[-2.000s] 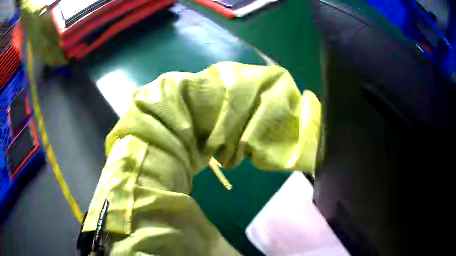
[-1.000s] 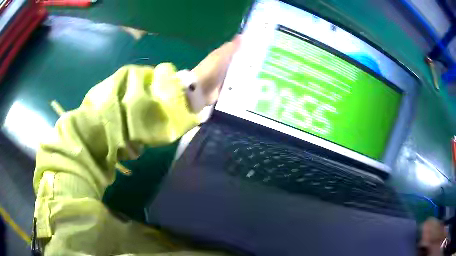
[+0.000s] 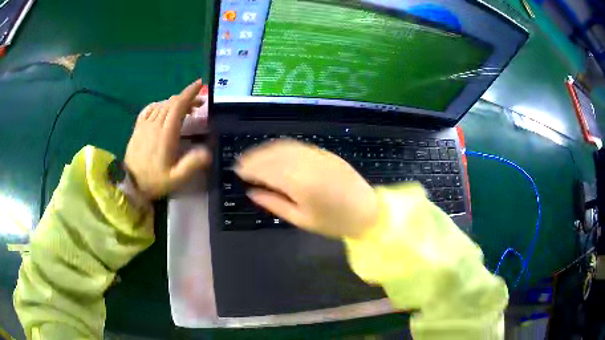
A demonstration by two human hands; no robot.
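Observation:
An open dark laptop [image 3: 285, 272] lies in front of me on a pale sheet [image 3: 189, 265] with an orange-red tray edge [image 3: 464, 153] showing. Its screen [image 3: 371, 60] shows a green window with "PASS" beside desktop icons. My left hand [image 3: 162, 143] is at the laptop's left edge, thumb and fingers apart; a thin black cable [image 3: 56, 119] runs to it, but whether it grips the plug cannot be seen. My right hand [image 3: 298, 179], blurred, is above the left part of the keyboard [image 3: 424, 159], holding nothing visible. A blue network cable [image 3: 531, 182] meets the laptop's right side.
The green mat [image 3: 126, 40] surrounds the laptop. Yellowish tape [image 3: 68, 61] is at the upper left. Part of a dark device on an orange-red tray [image 3: 6, 23] is at the top left corner. Another red-edged item [image 3: 584, 109] lies at the far right.
The view has swung so the laptop lies nearly straight ahead. My left hand has moved from the screen's left edge down to the laptop's left side. My right hand has come over the keyboard.

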